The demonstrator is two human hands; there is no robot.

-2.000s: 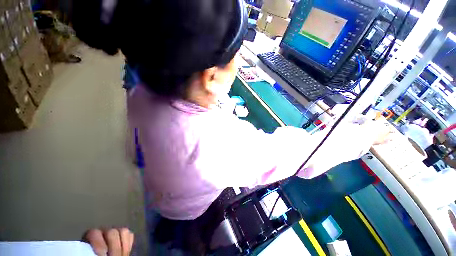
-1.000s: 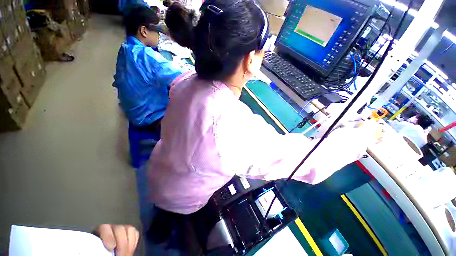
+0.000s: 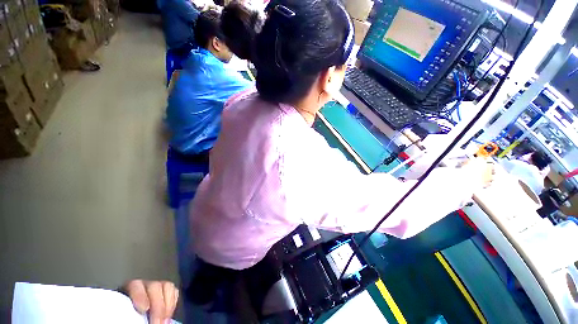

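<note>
A white paper sheet (image 3: 70, 305) is at the bottom left, cut off by the lower edge. My left hand (image 3: 154, 300) is at its right end. Only its fingers show, bent at the sheet's edge and closed on it; the palm and wrist are hidden or out of the picture. I take it for the left hand from its place in the picture. My right hand is not in view.
Directly ahead, a person in a pink striped top (image 3: 247, 171) reaches right across the green conveyor (image 3: 418, 278). A black open-lidded machine (image 3: 317, 278) stands beside them. Another person in blue (image 3: 206, 95) sits beyond. A monitor (image 3: 415, 38), keyboard (image 3: 383, 98) and hanging black cable are at right; cartons (image 3: 25, 82) line the left.
The person in pink has shifted right and farther from me in the view, uncovering the worker in blue. My hand and the sheet moved slightly right and up; the hand still holds the sheet.
</note>
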